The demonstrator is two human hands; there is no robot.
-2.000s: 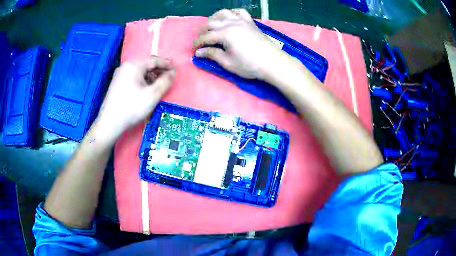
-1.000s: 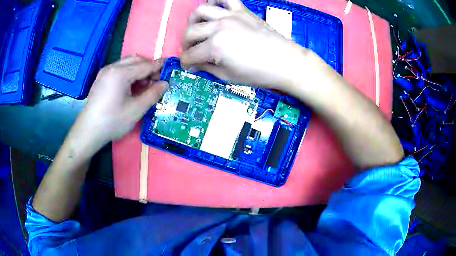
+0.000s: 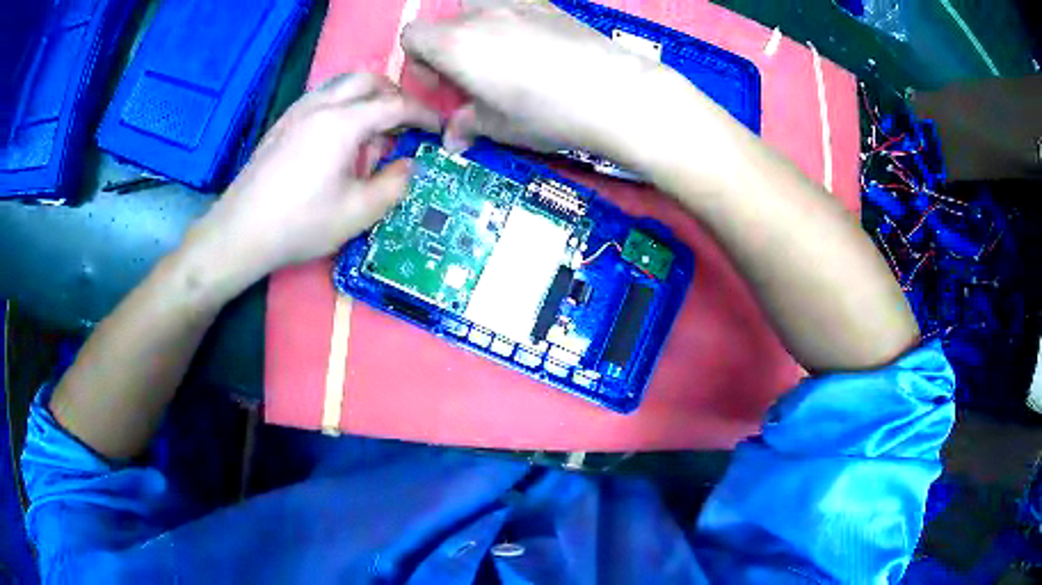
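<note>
The blue front housing half (image 3: 635,373) lies open and slanted on the pink-red mat. The green main circuit board (image 3: 425,246) fills its left end, beside a white plate (image 3: 511,270). Red and white lead wires run near a small green board (image 3: 647,253) at the right end. My left hand (image 3: 303,171) touches the housing's upper left corner, thumb over the board's edge. My right hand (image 3: 503,69) is at the same corner, its fingertips close to the left ones. Whether the fingers hold a small part cannot be seen. The back cover (image 3: 714,86) lies behind, partly hidden by my right arm.
Closed blue housings (image 3: 189,97) lie at the left on the dark green bench. A pile of blue wired cylinders (image 3: 931,217) lies at the right, beside a brown cardboard box (image 3: 992,128). Pale tape strips (image 3: 335,366) mark the mat.
Both hands have come together at the housing's upper left corner. The view has shifted. A row of pale rectangles now shows along the housing's near edge.
</note>
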